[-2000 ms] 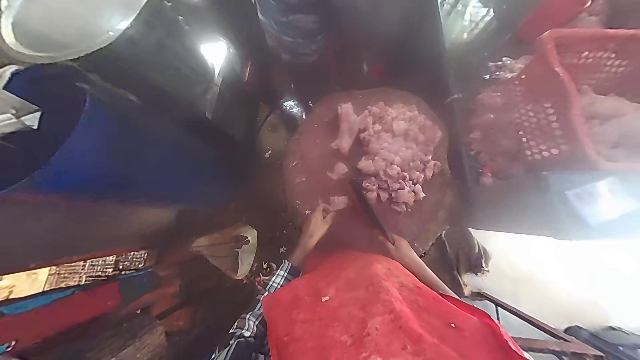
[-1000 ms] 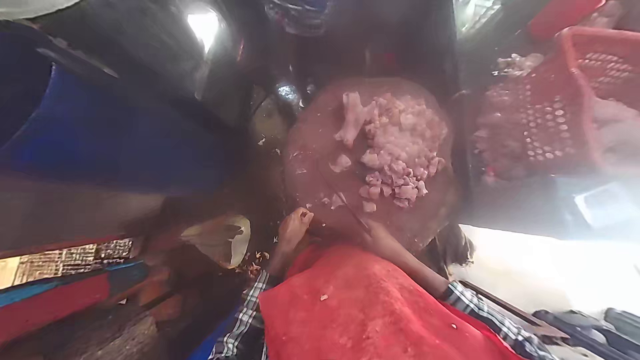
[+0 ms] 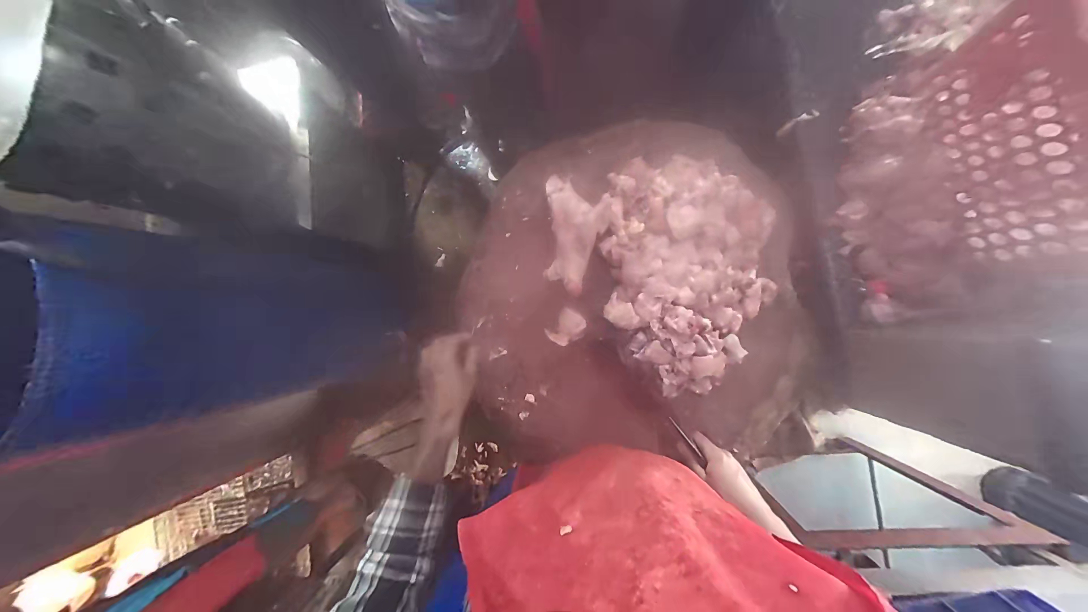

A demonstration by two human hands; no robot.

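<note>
A heap of cut raw meat pieces (image 3: 688,263) lies on the right half of a round chopping block (image 3: 527,280). Left of the heap lies a longer piece of raw meat (image 3: 571,229), with a small meat piece (image 3: 566,325) below it. My left hand (image 3: 450,365) is blurred at the block's left edge; whether it holds anything cannot be made out. At the block's lower edge my right hand (image 3: 718,463) is closed on the handle of a knife (image 3: 684,438), whose blade is mostly blurred over the block.
A perforated red plastic basket (image 3: 1011,161) stands at the upper right, with more raw meat (image 3: 892,187) beside it. A large blue drum (image 3: 195,323) is at the left. A red apron (image 3: 663,544) covers my front. A metal frame (image 3: 918,537) is at lower right.
My left hand has moved left, from the block's near edge to its left side. My right hand stays near the lower edge with the knife. The view has shifted.
</note>
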